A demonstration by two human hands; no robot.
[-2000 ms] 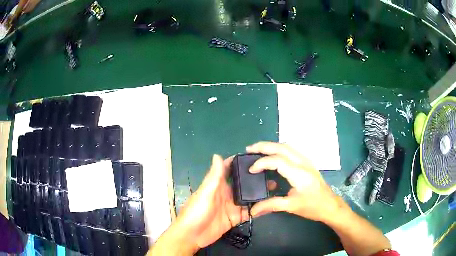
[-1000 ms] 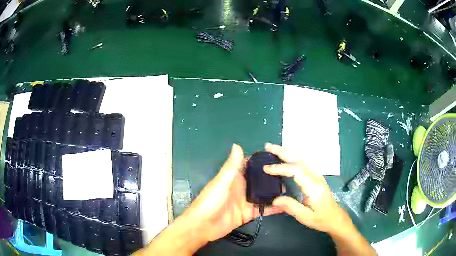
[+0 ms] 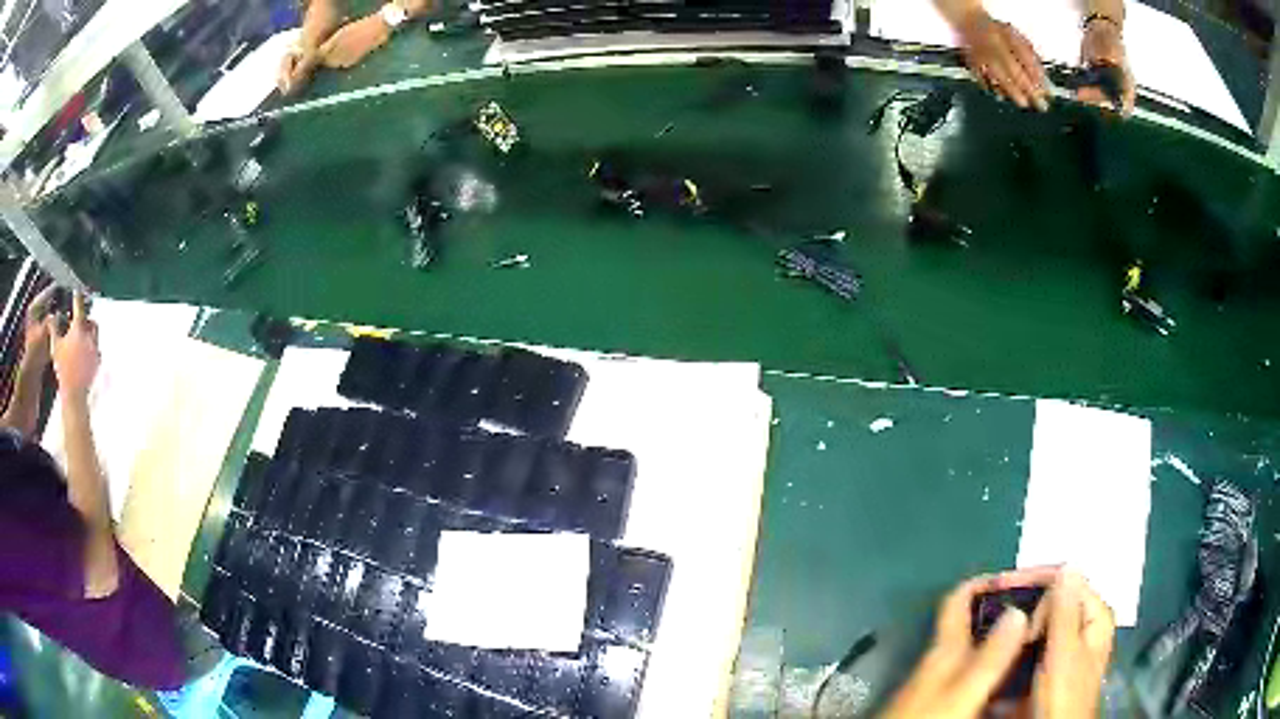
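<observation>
A black adapter [image 3: 1014, 604] is held between my two hands at the lower right of the view, in front of the white sheet [image 3: 1088, 492]. My left hand [image 3: 969, 653] grips its left side and my right hand [image 3: 1074, 639] its right side. Fingers cover much of it. A thin black cord [image 3: 847, 671] with a plug end lies on the bench left of my hands. Whether it joins the adapter is hidden.
Rows of black covers [image 3: 449, 485] lie on a white board [image 3: 702, 421] at left, with a small white sheet [image 3: 508, 590] on top. A striped glove [image 3: 1218, 583] lies at right. The green belt [image 3: 562, 253] carries boards and cables. Other people's hands show at top and left.
The view has swung left and up, so bench things sit further right and lower, and other workers have come into view. Both hands still hold the adapter, now more covered by fingers.
</observation>
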